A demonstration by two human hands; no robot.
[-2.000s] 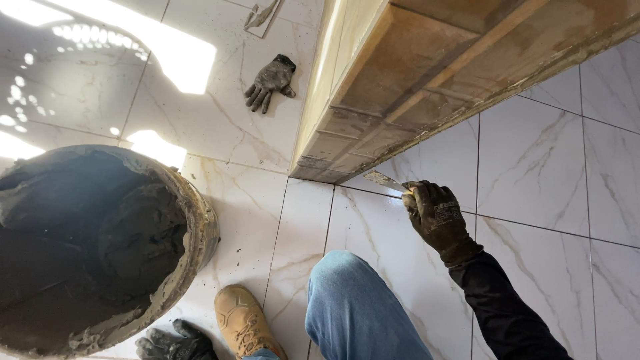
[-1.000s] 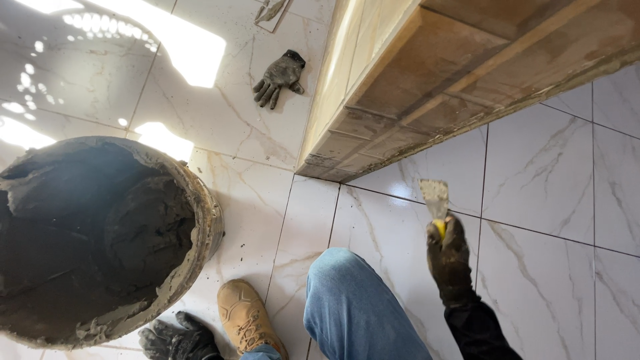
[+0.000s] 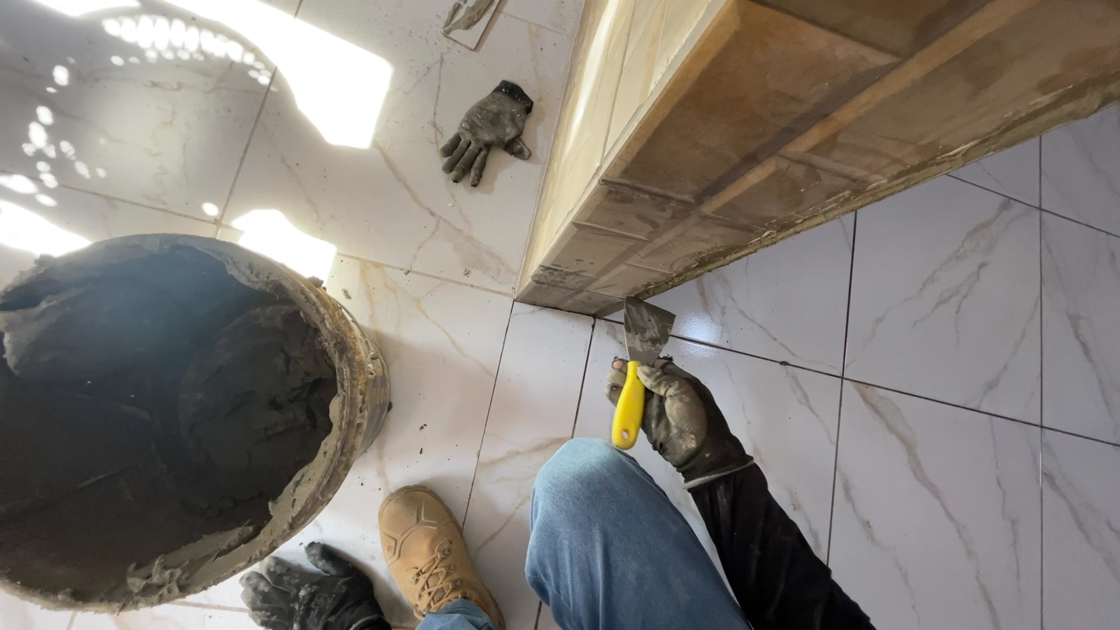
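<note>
My right hand, in a dirty dark work glove, grips the yellow handle of a putty knife. Its mortar-smeared metal blade points up toward the lower end of a tiled column. Whether the blade touches the column I cannot tell. At the bottom left, my gloved left hand is beside a large bucket of grey mortar; its fingers are apart and nothing shows in it. The column's tiled face is smeared, with rough mortar along its right edge.
A loose work glove lies on the marbled tile floor left of the column. Above it lies a tile piece with mortar on it. My tan boot and denim knee are between bucket and right arm.
My right hand has moved left with the putty knife, from over the floor tiles to near the column's lower end. The left hand has stayed beside the bucket.
</note>
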